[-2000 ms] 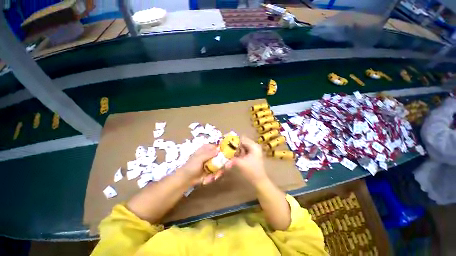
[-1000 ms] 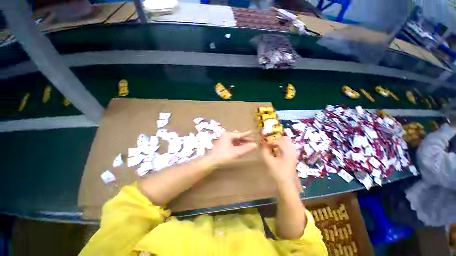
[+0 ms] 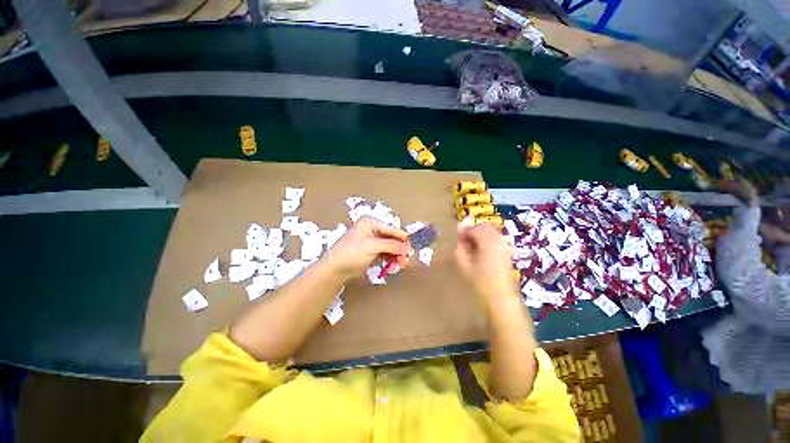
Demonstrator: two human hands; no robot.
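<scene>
My left hand (image 3: 371, 247) is above the cardboard sheet (image 3: 234, 333) and pinches a wired part (image 3: 422, 236) with a dark grey face and red leads. My right hand (image 3: 482, 251) is at the near end of the row of yellow shells (image 3: 472, 199) at the sheet's right edge. It is blurred, and whether it holds anything cannot be told. White paper scraps (image 3: 260, 247) lie scattered on the sheet, left of and below my left hand.
A heap of white squares with red leads (image 3: 606, 251) lies at the right. Yellow pieces (image 3: 422, 151) lie along the green conveyor (image 3: 329, 130). A clear bag (image 3: 492, 82) is beyond. A carton of shells (image 3: 589, 389) is below right. Another person's sleeve (image 3: 736, 260) is at far right.
My left hand now holds a dark-faced part with red leads; a second ago none showed there. The yellow shell held two seconds ago is gone from my hands. Conveyor pieces have shifted right in view.
</scene>
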